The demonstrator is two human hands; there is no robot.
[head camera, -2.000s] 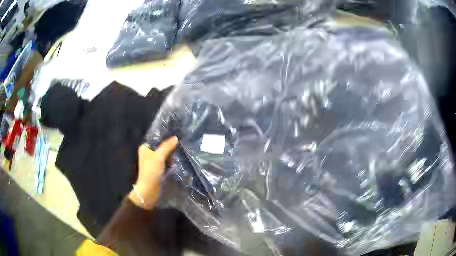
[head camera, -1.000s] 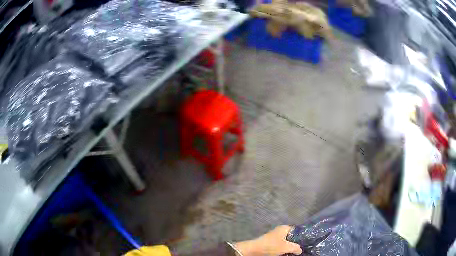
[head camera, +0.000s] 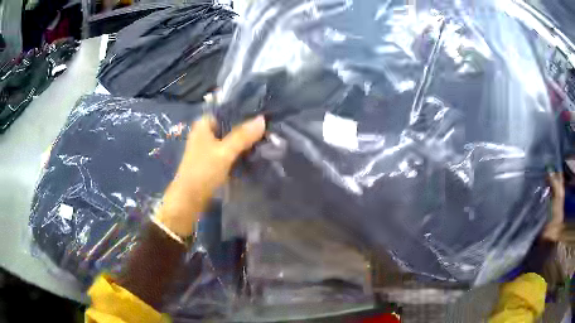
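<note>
A large bagged garment [head camera: 403, 183], dark under shiny clear plastic, is held up close in front of me and fills the centre and right. A small white label [head camera: 340, 130] shows on it. My left hand [head camera: 208, 158] grips its left edge, thumb on the front. My right hand [head camera: 555, 205] is at its right edge, partly cut by the blurred rim, with the fingers around the plastic edge. Another bagged garment [head camera: 120, 170] with a white label [head camera: 65, 211] lies on the table to the left, partly behind my left arm.
The pale table [head camera: 75, 79] runs along the left. More dark bagged garments [head camera: 170, 53] lie behind, and others [head camera: 25, 76] at the far left. A bit of red [head camera: 378, 317] shows at the bottom edge.
The view has turned from the floor and red stool to a table with bagged garments. The held bag has risen from the bottom edge to fill the view. My right hand now shows.
</note>
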